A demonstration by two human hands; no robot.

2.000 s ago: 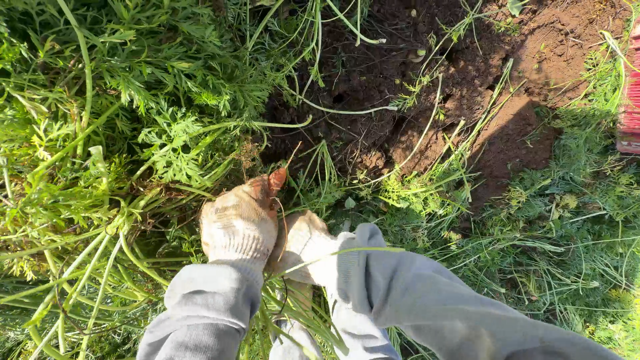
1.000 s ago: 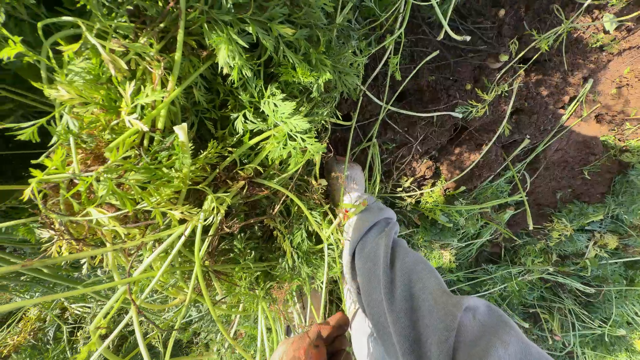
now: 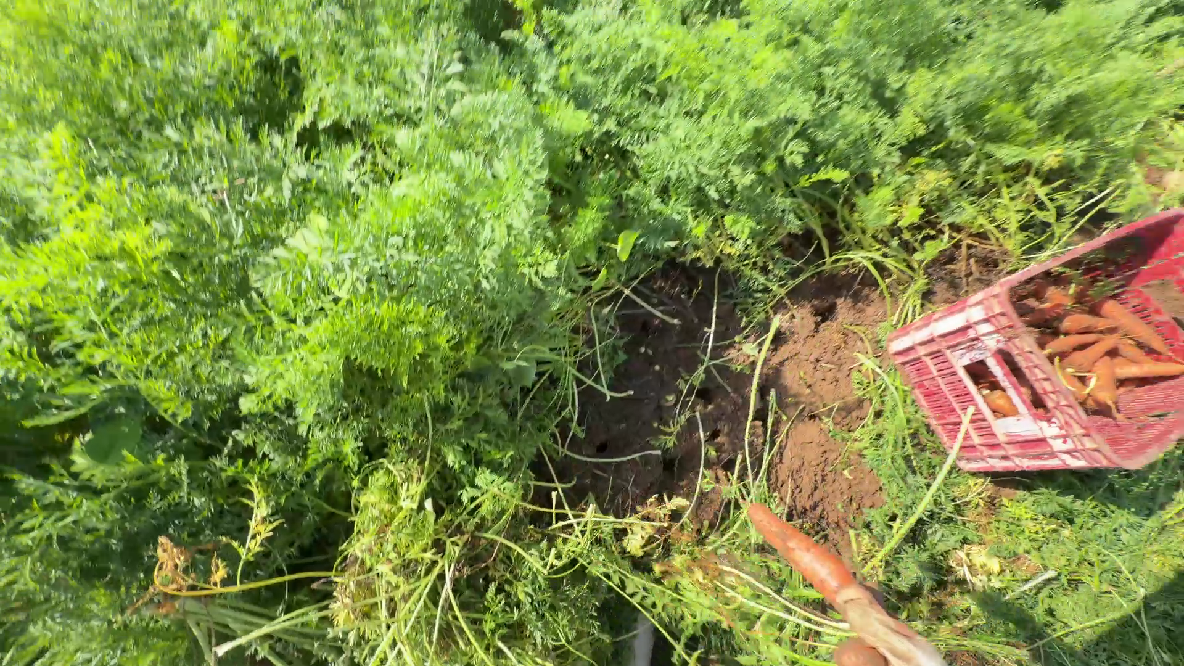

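Observation:
At the bottom right, my right hand (image 3: 890, 631), in a pale soiled glove, holds an orange carrot (image 3: 807, 555) that points up and left over the cut greens. A second rounded orange piece, probably another carrot (image 3: 858, 653), shows beside the fingers at the frame's lower edge. My left hand is out of view. To the right of the hand and farther up, a red plastic crate (image 3: 1004, 425) lies tilted in view, with several carrots (image 3: 1101, 347) inside it.
Dense carrot tops (image 3: 388, 231) fill the left and the upper part. Brown soil (image 3: 823, 370) with small holes and loose stems lies in the middle. Pulled greens (image 3: 444, 573) lie along the bottom, and more cut foliage (image 3: 1073, 546) spreads below the crate.
The view has shifted and now takes in much of the crate. Both hands were low among the stems; now only my right hand shows, holding a carrot at the bottom right.

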